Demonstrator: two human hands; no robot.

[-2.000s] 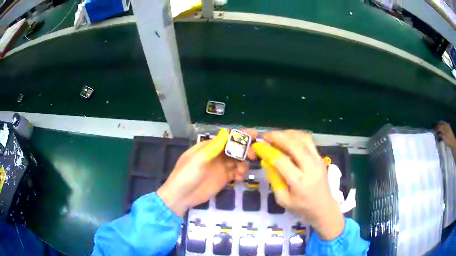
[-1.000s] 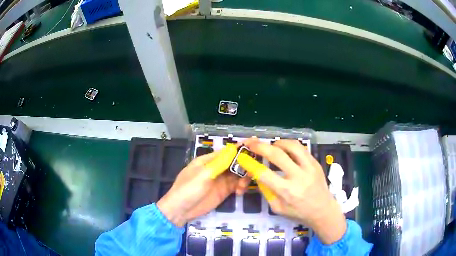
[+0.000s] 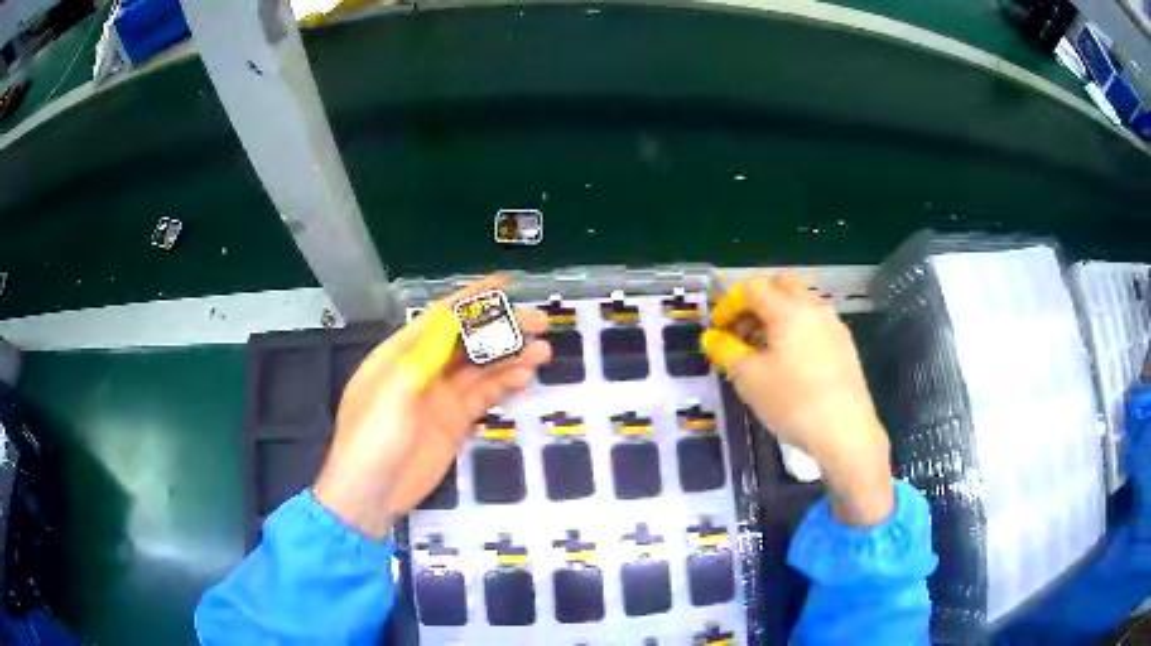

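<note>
My left hand (image 3: 436,379) holds a watch housing (image 3: 487,326) between thumb and fingers, its open side with the electronics facing up. The blister tray (image 3: 537,521) lies below with rows of black display modules (image 3: 567,471), each with an orange and black flex cable at its top edge. My right hand (image 3: 795,366) is over the tray's top right corner, its yellow-cotted thumb and index finger curled close together beside the top right display module (image 3: 685,348). Whether anything is between those fingertips cannot be told.
A dark foam tray (image 3: 284,416) lies under the blister tray. Stacked trays (image 3: 1022,416) stand at right. The green belt (image 3: 656,164) runs behind a pale rail (image 3: 152,318), with two housings (image 3: 519,227) on it. An upright post (image 3: 284,139) rises at left. A white scrap (image 3: 800,463) is near my right wrist.
My right hand has left the housing and moved right to the tray's top right corner. My left hand keeps the housing, now fully visible. The view has shifted, showing more of the tray.
</note>
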